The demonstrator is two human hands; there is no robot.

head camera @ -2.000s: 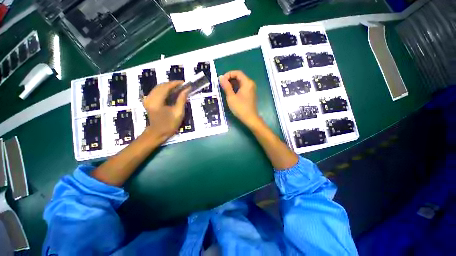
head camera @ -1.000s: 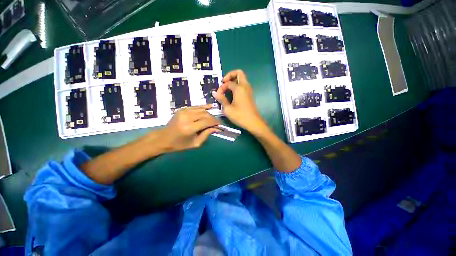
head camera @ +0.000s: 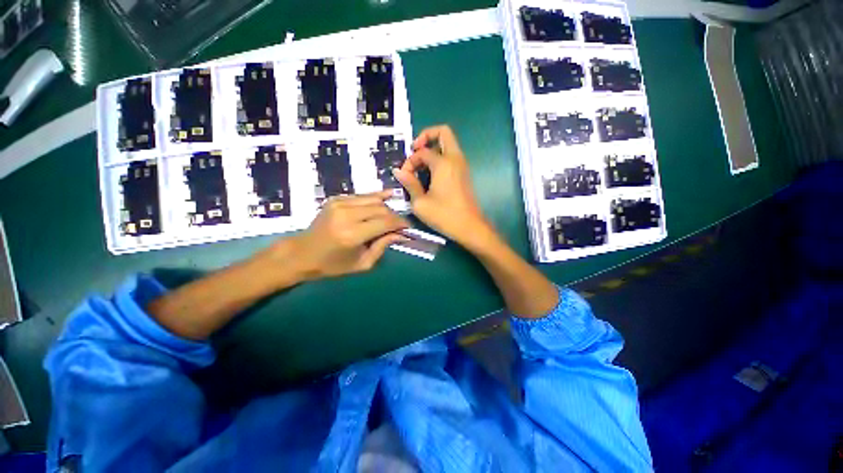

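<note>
A white parts tray (head camera: pixel 222 148) lies in front of me with two rows of five pockets, each holding a black phone part (head camera: pixel 269 182). My left hand (head camera: pixel 347 236) is at the tray's lower right edge, its fingers closed on a small grey-brown sticker sheet (head camera: pixel 417 243) with white edges. My right hand (head camera: pixel 442 185) is over the bottom right pocket, fingertips at the black part (head camera: pixel 388 159) there. Its thumb and index finger are bent close together. Whether a tiny adhesive pad is between them is too small to tell.
A white tray stack (head camera: pixel 528 185) with black parts stands to the right. A grey-brown strip (head camera: pixel 730 97) lies at far right. A curled white liner (head camera: pixel 30 85) and clear plastic trays (head camera: pixel 176 28) are at the upper left. More strips lie at the left edge.
My left hand has moved right and down with the sticker sheet, off the middle pockets. My right hand has moved onto the bottom right part. The view has shifted; in the last second little moved.
</note>
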